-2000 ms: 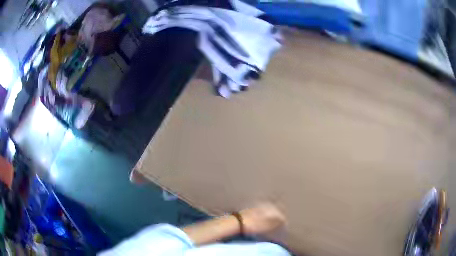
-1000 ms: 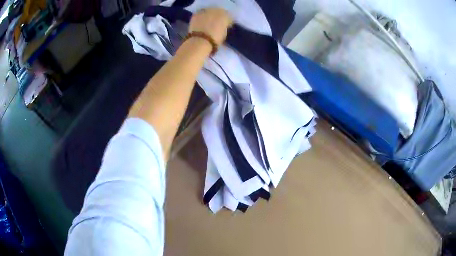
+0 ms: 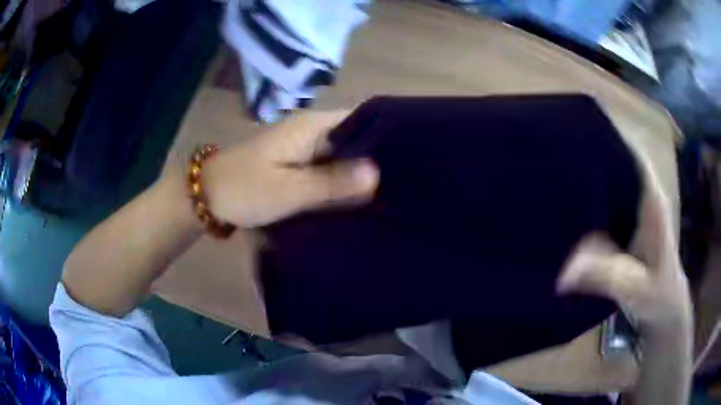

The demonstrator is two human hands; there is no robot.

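Observation:
A dark garment piece (image 3: 474, 213) is held up over the table, its black face towards me. A bit of pale backing shows at its lower edge. My left hand (image 3: 285, 170), with a beaded bracelet at the wrist, grips its left side with the thumb on top. My right hand (image 3: 624, 277), blurred, holds its right side, thumb on the dark face and the other fingers hidden.
The brown cloth-covered table (image 3: 443, 47) lies beneath. A heap of white-and-black garment pieces (image 3: 288, 51) lies at its far left. A small metallic object (image 3: 618, 336), partly hidden, is by my right forearm. Blue and grey cloth is beyond the far edge; green floor (image 3: 47, 245) shows at left.
My left hand has come back from the heap towards me. The dark piece is now held between both hands, and my right hand has come into view.

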